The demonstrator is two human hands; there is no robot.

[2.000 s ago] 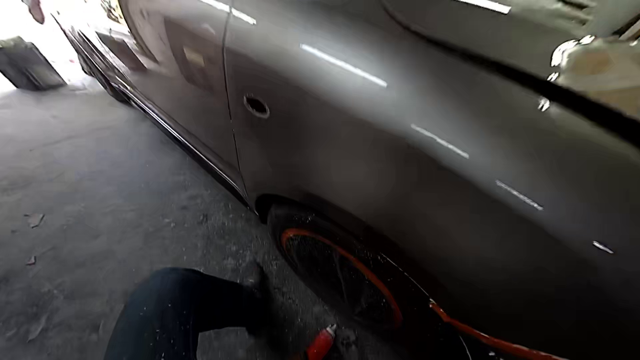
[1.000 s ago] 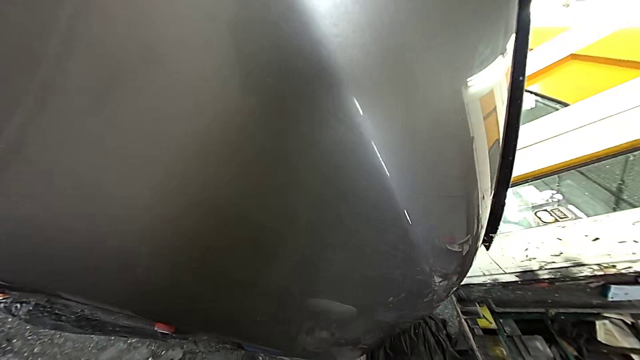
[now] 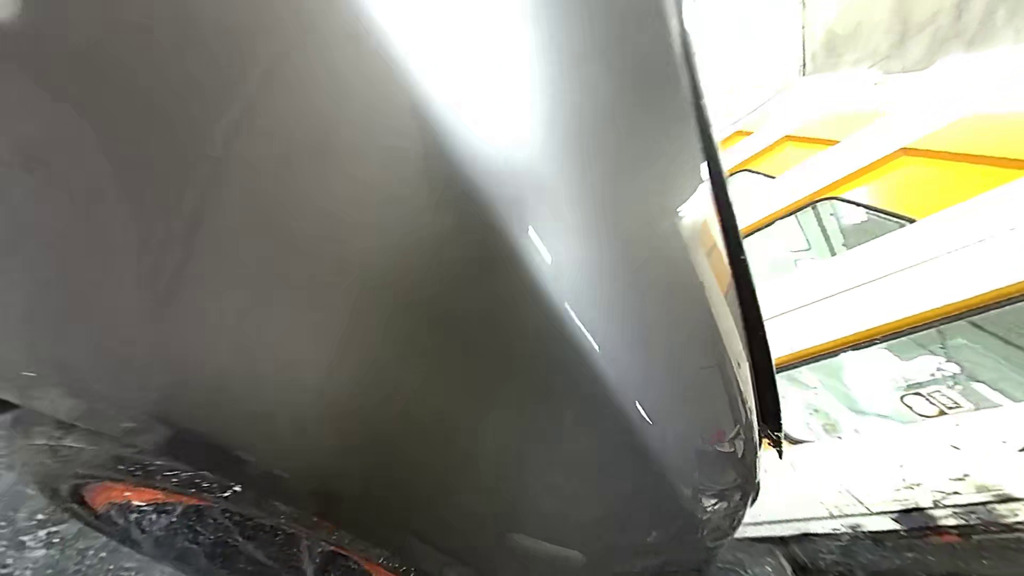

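Note:
A glossy dark grey car body panel (image 3: 360,280) fills most of the head view, very close to the camera. Bright streaks of light reflect along its curved surface. Low at the left, part of a wheel (image 3: 200,520) with orange on it shows under the panel's lower edge. A narrow black edge (image 3: 740,264) bounds the panel on the right. Neither of my hands is in view, so what they hold or touch cannot be seen.
To the right, beyond the panel, are white and yellow surfaces (image 3: 952,184) and a glass pane (image 3: 920,384) with a dark mark. Grey floor (image 3: 32,520) shows at the lower left.
The view has swung far from the car's side and floor to a close look at the panel. A knee and a red object on the floor, seen two seconds ago, are out of view.

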